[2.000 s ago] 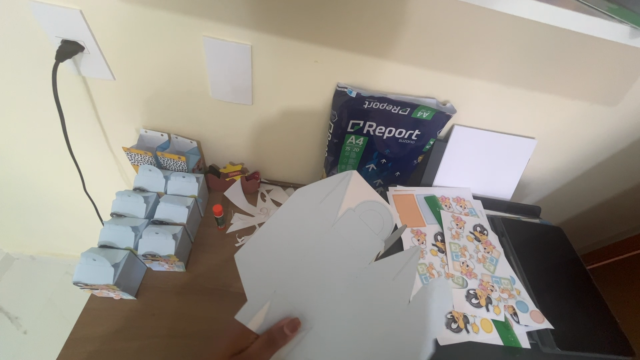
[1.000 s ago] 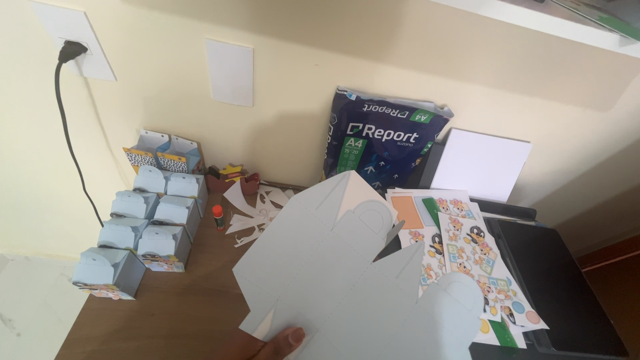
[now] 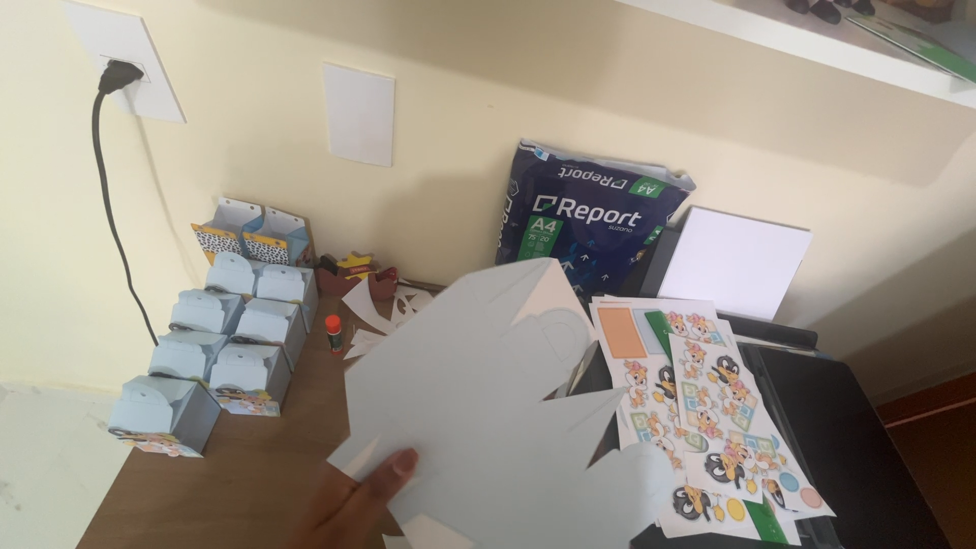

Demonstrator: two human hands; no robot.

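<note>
My left hand point(image 3: 366, 496) grips the lower left edge of a pale blue cut-out card sheet point(image 3: 488, 389), thumb on top and fingers hidden beneath. The sheet has notches, flaps and curved lines, and is held above the wooden table. Its right part overlaps printed sheets with cartoon characters point(image 3: 694, 412). I do not see my right hand. At the left stand several small folded pale blue paper boxes point(image 3: 183, 404) in rows. A glue stick with an orange cap point(image 3: 334, 334) and white paper scraps point(image 3: 381, 313) lie between the boxes and the sheet.
A dark blue Report A4 paper pack point(image 3: 587, 213) leans against the wall beside a stack of white paper point(image 3: 732, 259). A black printer point(image 3: 831, 427) stands at the right. A black cable point(image 3: 107, 198) hangs from the wall socket at the left. A white shelf point(image 3: 801, 46) juts out above.
The pale blue sheet has shifted and tilted slightly in my left hand, and its notched right side sits differently over the printed sheets.
</note>
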